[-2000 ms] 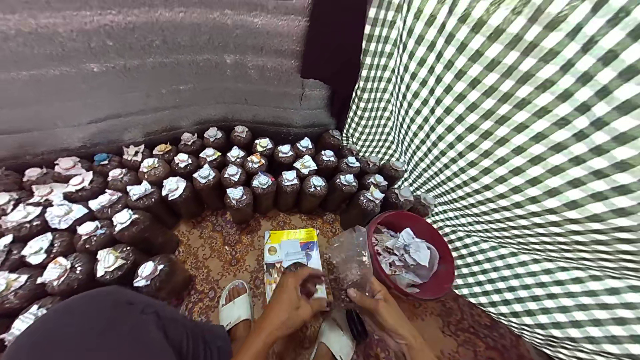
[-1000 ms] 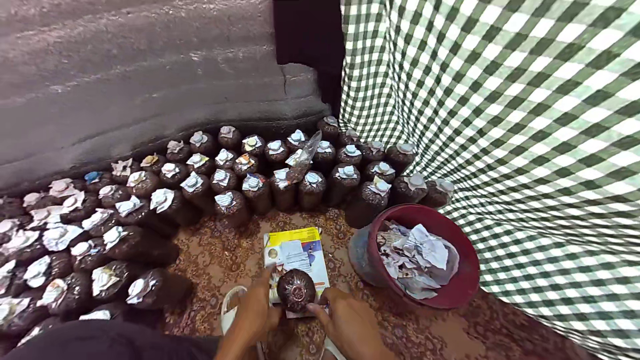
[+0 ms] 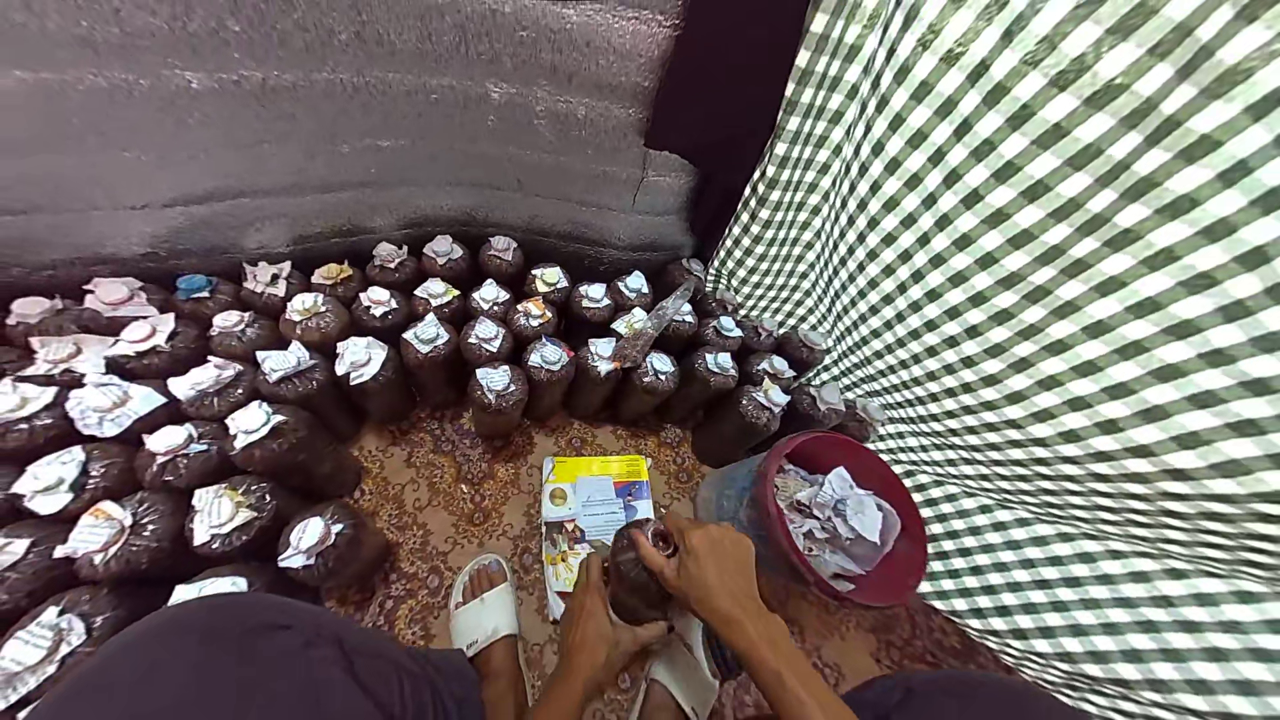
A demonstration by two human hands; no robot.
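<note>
Between my feet, a plastic bag packed with dark material is held upright but tilted, with its ringed neck facing me. My left hand cups its left and lower side. My right hand grips it near the neck from the right, the thumb at the ring. Just behind it, a printed magazine with a yellow top edge lies on the patterned floor, partly covered by the bag. A clear, mostly empty plastic bag rests slanting on top of the standing bags behind.
Many filled bags with paper-covered necks stand at the left and back. A red-rimmed bucket with paper pieces stands at the right, near a green checked cloth. White sandals are on my feet.
Two seconds ago my right hand held a clear plastic bag; one now lies on the standing bags. The filled bag, over the magazine one second ago, is now tilted, with my right hand at its neck.
</note>
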